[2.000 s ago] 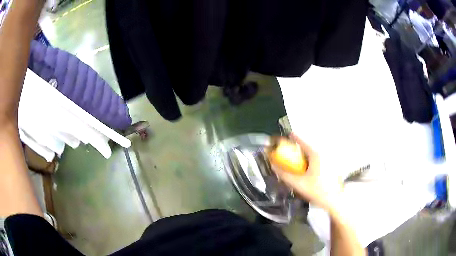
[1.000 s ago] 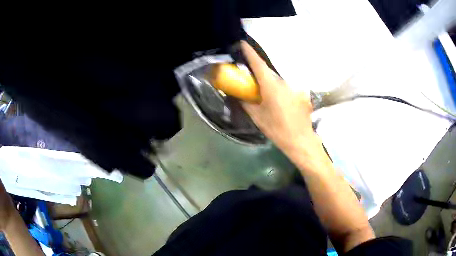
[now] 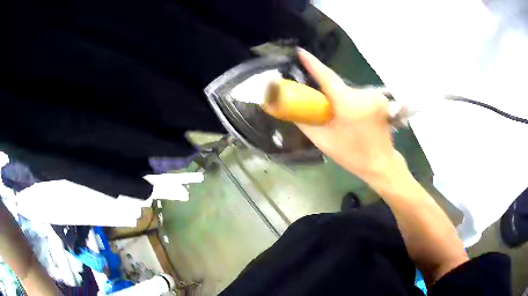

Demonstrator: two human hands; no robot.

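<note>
The black garment hangs across the upper left, its uneven hem over the floor. My right hand is closed on the yellow-orange handle of the steam iron. The iron's pointed end faces left and lies against or just in front of the garment's right part; I cannot tell if it touches. Of my left side only the forearm shows at the lower left edge; the left hand is out of the picture.
The white padded ironing table is at the right, with a black cable over it. White pieces lie at the left above blue items and a box. Green floor shows between. A dark shoe-like shape is at the right edge.
The garment has come down and left from the top of the view. The iron in my right hand has moved up and left to the garment. The left forearm has dropped to the lower left.
</note>
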